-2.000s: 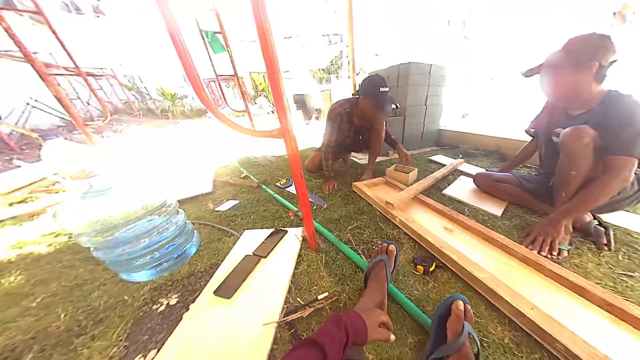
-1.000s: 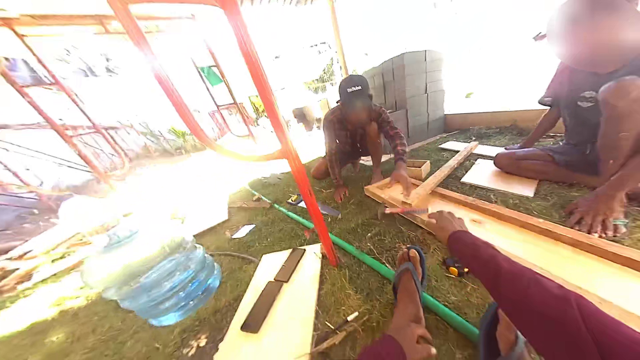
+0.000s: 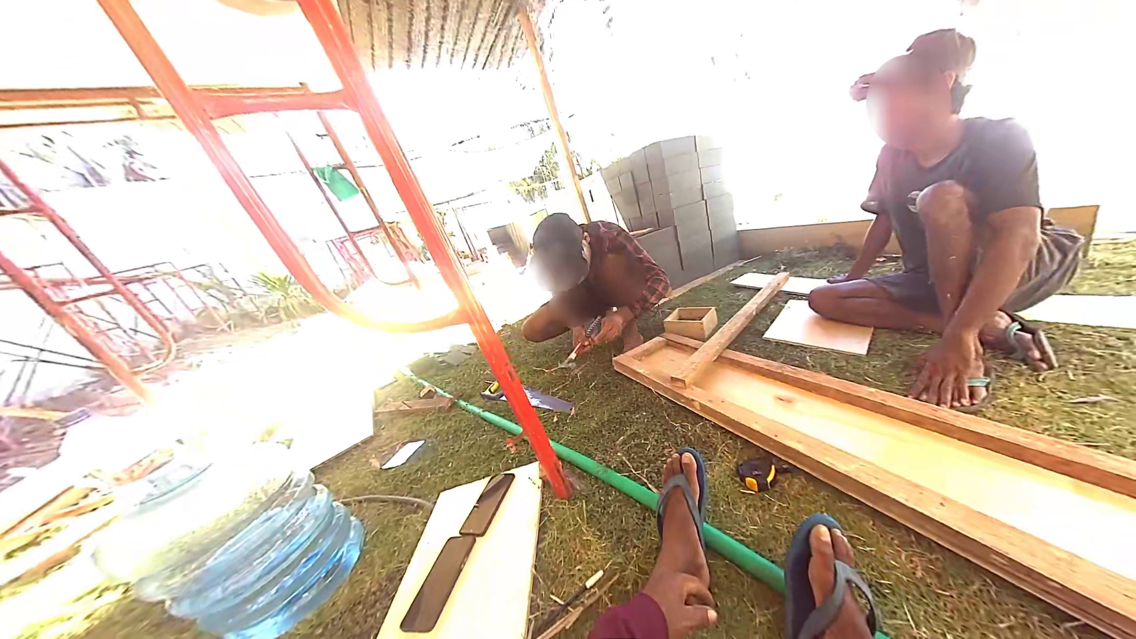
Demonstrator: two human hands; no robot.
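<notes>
My left hand (image 3: 682, 605), in a maroon sleeve, rests against the ankle of my sandalled left foot, its fingers partly hidden. My right hand is out of view. Ahead of my feet lies a long shallow wooden frame with a pale panel (image 3: 825, 426); a loose wooden batten (image 3: 732, 330) lies across its far end. A tape measure (image 3: 757, 475) sits on the grass between my feet and the frame. Beyond the frame's far left corner, a crouching co-worker holds a small hand tool (image 3: 581, 348), too small to name surely. A handsaw (image 3: 541, 400) lies nearby.
A red metal scaffold frame (image 3: 444, 257) stands close in front. A green hose (image 3: 595, 470) runs under my feet. At left are a large water bottle (image 3: 266, 550) and a board (image 3: 497, 568) with two dark strips. A small wooden box (image 3: 690, 321) and a seated co-worker (image 3: 967, 204) are beyond the frame.
My right hand, which reached to the frame's far end beside the co-worker's hand and a tool, has left the view. The crouching co-worker has bent lower, both hands now off the frame.
</notes>
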